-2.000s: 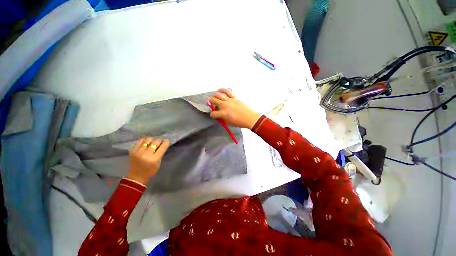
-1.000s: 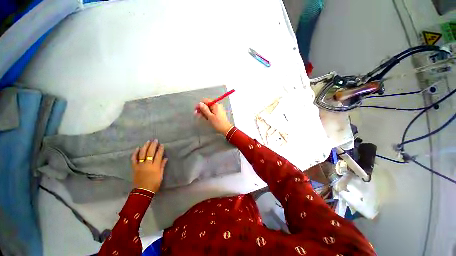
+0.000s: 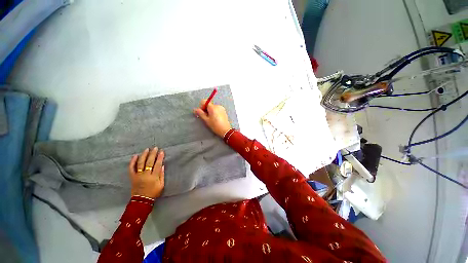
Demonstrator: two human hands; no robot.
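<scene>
A grey cut panel (image 3: 169, 120) lies flat on the white table in front of me, with layers fanned at its narrow left end. My right hand (image 3: 214, 119) holds a red pencil (image 3: 211, 97) over the panel's upper right part. The pencil's upper end sticks up above the fingers; its tip is hidden by the hand. My left hand (image 3: 148, 173), with two rings, lies flat on the panel's lower middle with the fingers together and nothing gripped.
Light blue folded cloth (image 3: 15, 169) lies at the table's left. Thread snips (image 3: 265, 55) lie above the panel. A stained white cloth (image 3: 295, 131) covers the right corner. A steam iron (image 3: 364, 92) with black cables and a cluttered shelf (image 3: 359, 190) stand at the right.
The panel's upper layer was lifted by both hands and now lies flat. My right hand has moved left and down from the panel's top edge, and the pencil now points more upright.
</scene>
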